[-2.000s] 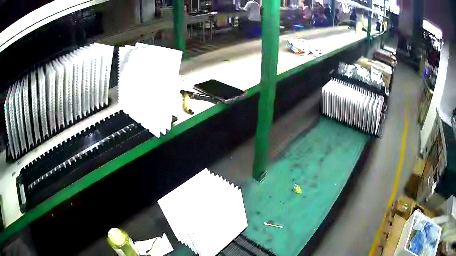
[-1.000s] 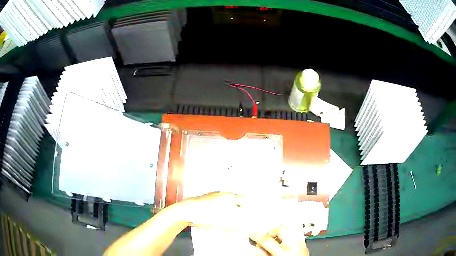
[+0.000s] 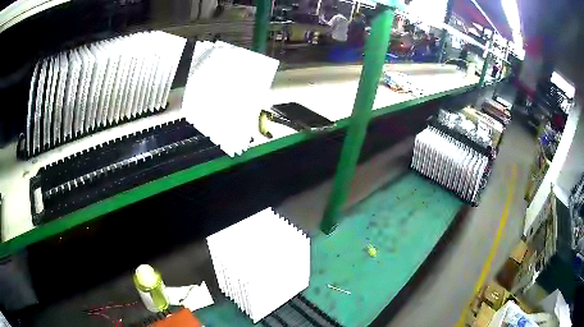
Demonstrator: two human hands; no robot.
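Neither of my hands is in the picture. Nearest in front, a stack of white LED boards [image 3: 261,262] stands fanned on a black slotted rack [image 3: 301,313] on the green mat [image 3: 390,223]. Only a corner of the orange-red test fixture [image 3: 176,319] shows at the bottom edge; its recess and lid are out of view. Red wires [image 3: 115,313] lie beside it. A yellow-green bottle [image 3: 151,288] with a pale cap stands behind the fixture, with white paper scraps [image 3: 192,296] next to it.
The green-edged shelf [image 3: 307,138] holds racked boards [image 3: 102,89], another board stack [image 3: 230,92], an empty black rack [image 3: 121,166] and a dark flat device [image 3: 300,117]. A green post [image 3: 358,128] rises from the mat. More racked boards [image 3: 448,163] stand further right.
One second ago the view was down on the fixture with both hands over the glaring board. Now the view has swung up and right, and the hands and most of the fixture are out of it.
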